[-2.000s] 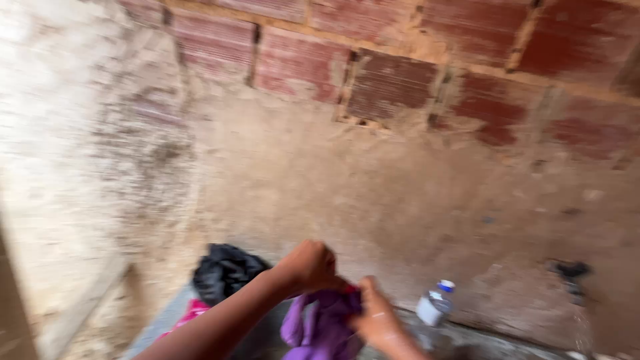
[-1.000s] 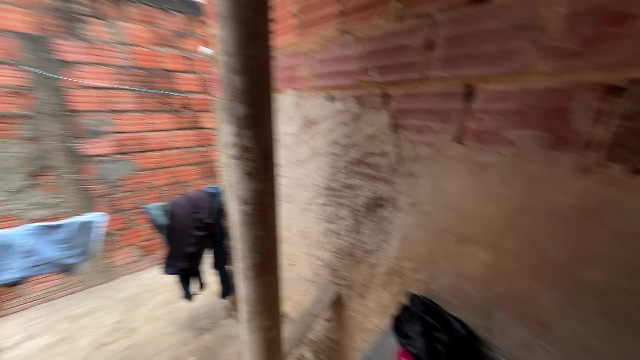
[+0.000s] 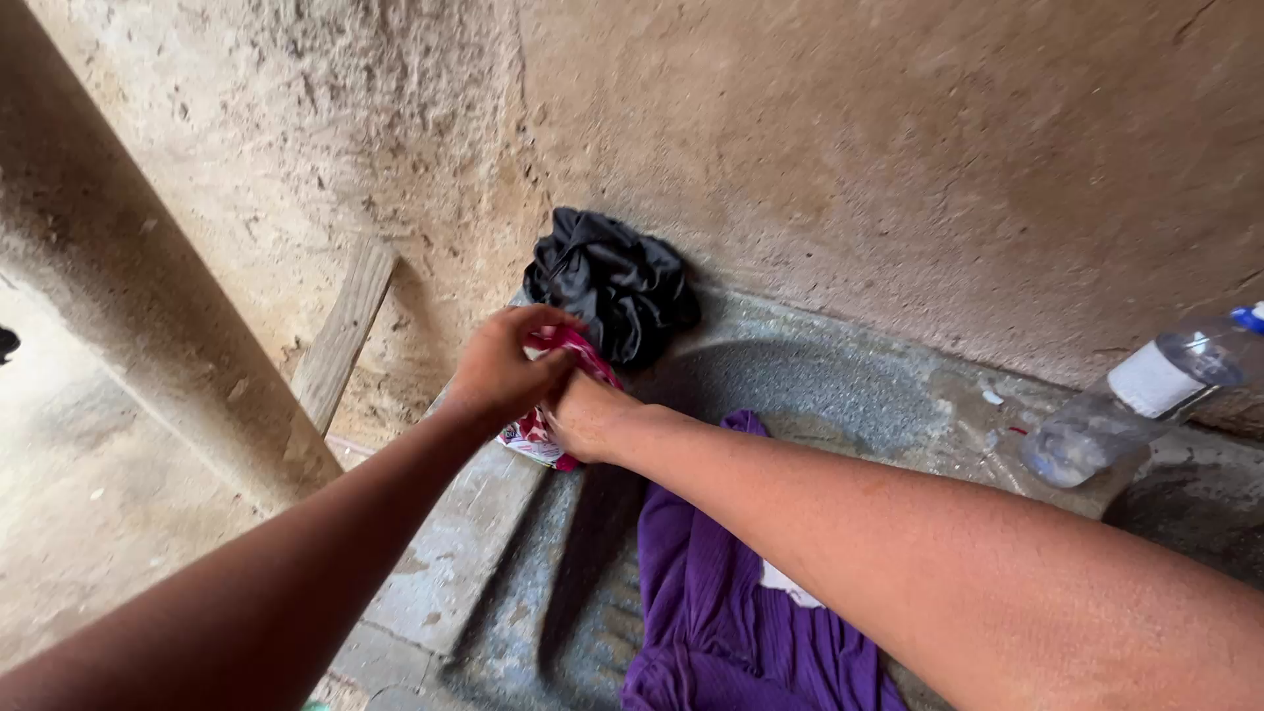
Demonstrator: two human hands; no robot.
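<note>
At the rim of a grey stone wash sink (image 3: 790,331), my left hand (image 3: 509,365) is closed on the upper edge of a red and white printed plastic packet (image 3: 533,439). My right hand (image 3: 585,415) is at the packet's opening, its fingers hidden inside or behind it, so its grip cannot be seen. Just behind both hands lies a bunched black cloth (image 3: 612,281) on the sink's back corner. A wet-looking purple garment (image 3: 701,592) is spread over the ribbed washboard below my right forearm, with a small white patch (image 3: 787,583) beside that arm.
A clear plastic bottle with a blue cap (image 3: 1116,410) leans on the sink's back ledge at the right. A thick post (image 3: 148,257) slants down the left side, and a wooden board (image 3: 346,336) leans on the rough plastered wall (image 3: 889,168).
My hands held the purple garment two seconds ago; it now lies in the sink and they are at the packet. The view swung left and came back.
</note>
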